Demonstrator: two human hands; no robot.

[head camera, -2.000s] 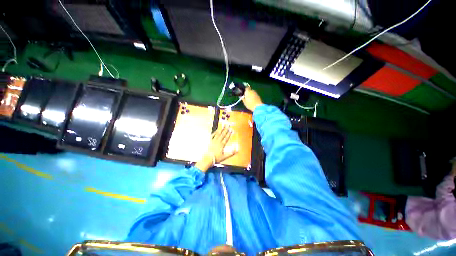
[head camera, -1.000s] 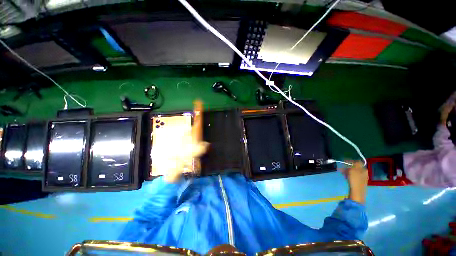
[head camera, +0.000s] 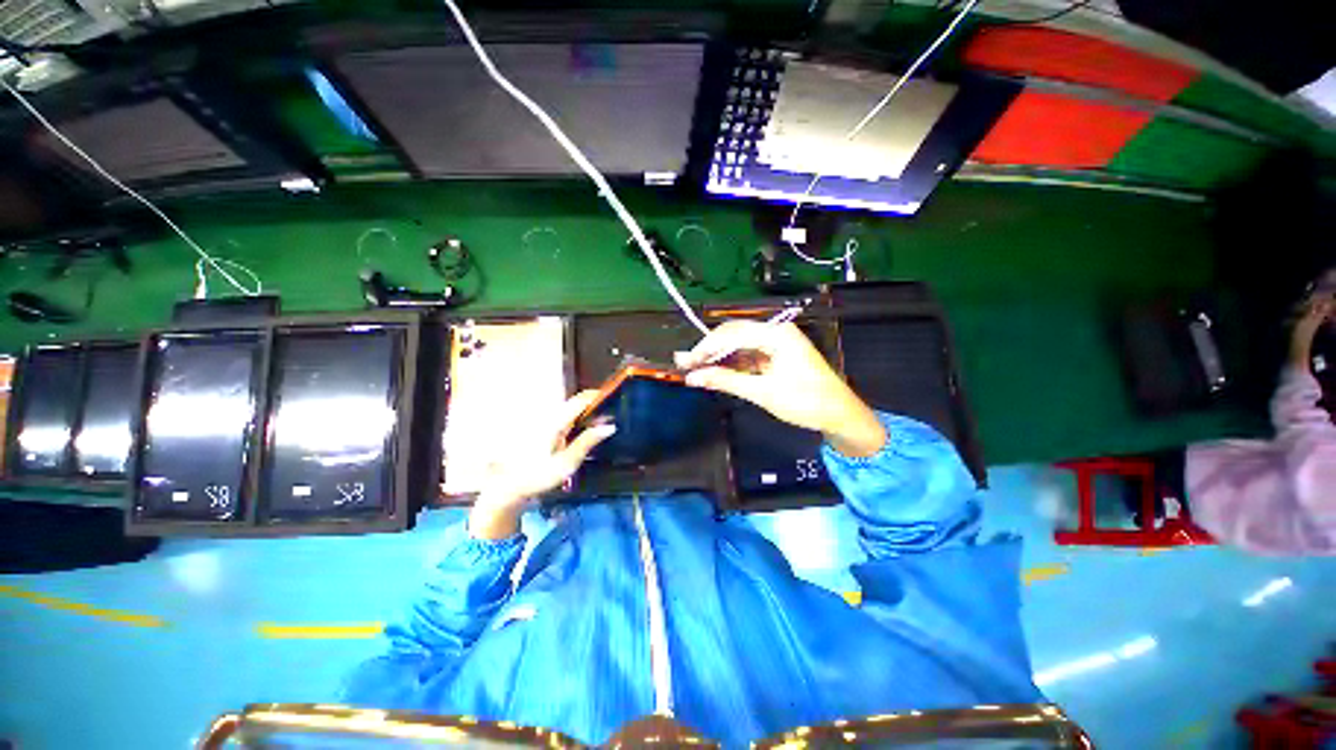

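My left hand (head camera: 550,454) grips the left edge of a tablet (head camera: 645,422), which is tilted above the two-slot tray, its dark face towards me and an orange edge at the top. My right hand (head camera: 762,374) is at the tablet's top end, fingers pinched around the end of a white USB cable (head camera: 598,179); the plug itself is too small to make out. Another tablet (head camera: 503,403) lies orange back up, glaring pale, in the slot to the left. A face-up tablet (head camera: 765,444) lies in the tray to the right, partly behind my right hand.
A tray with two face-up tablets (head camera: 340,418) stands to the left. Black scanners and cords (head camera: 410,290) lie on the green mat behind. A keyboard (head camera: 740,125) and monitors are beyond. A red stool (head camera: 1121,503) and another person's pink sleeve (head camera: 1267,476) are at the right.
The orange-backed tablet under my left hand is now lifted into a tilt with its dark face showing. My right hand has come from the far right to its top end, with the white cable.
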